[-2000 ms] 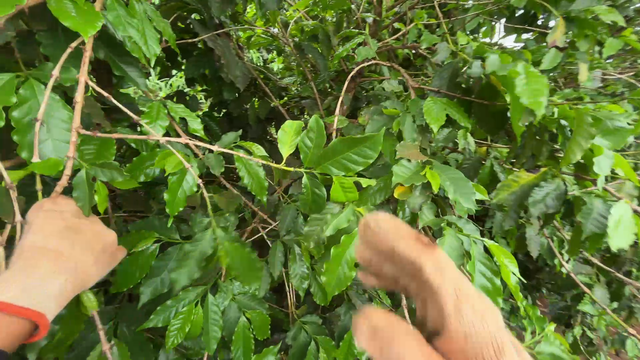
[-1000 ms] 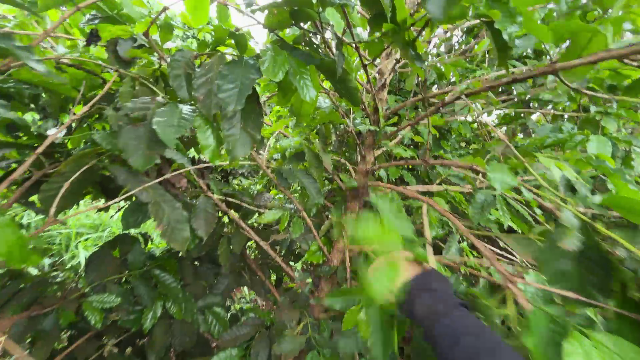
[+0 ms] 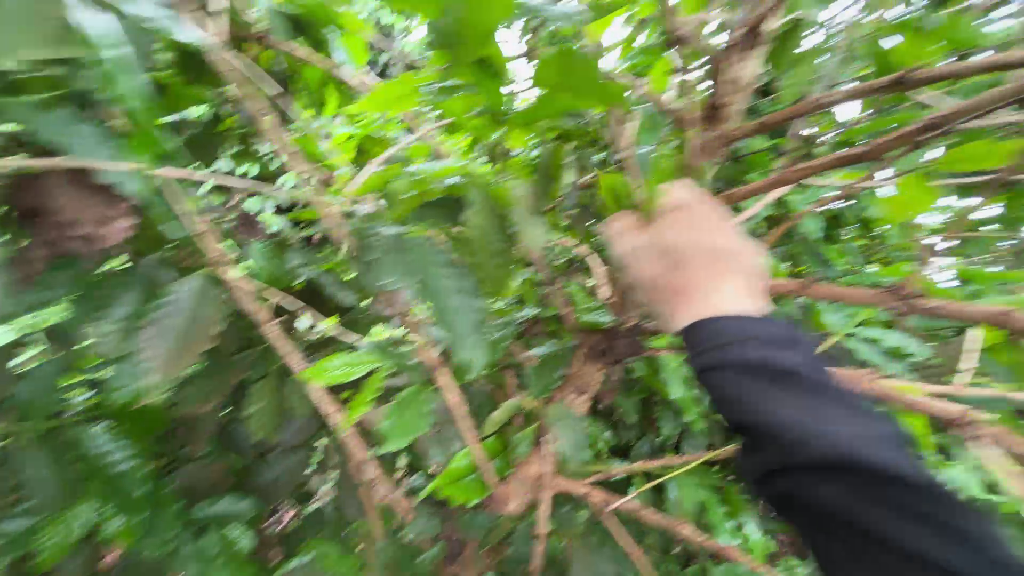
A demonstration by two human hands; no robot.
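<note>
My right hand, in a dark long sleeve, reaches up right of centre among the leaves and branches of a shrub. Its fingers are curled at the base of some green leaves, and blur hides whether they grip a stem. Just beyond the hand rises the shrub's brown trunk. My left hand is not clearly visible; a blurred brownish patch at the left edge cannot be made out.
Brown branches spread to the right of the hand. A long slanting branch crosses the left side, and more branches fan out low down. Dense foliage surrounds them.
The view has swung strongly toward the trunk. My left hand, on a branch two seconds ago, is no longer clearly seen. My right hand now shows higher in the picture.
</note>
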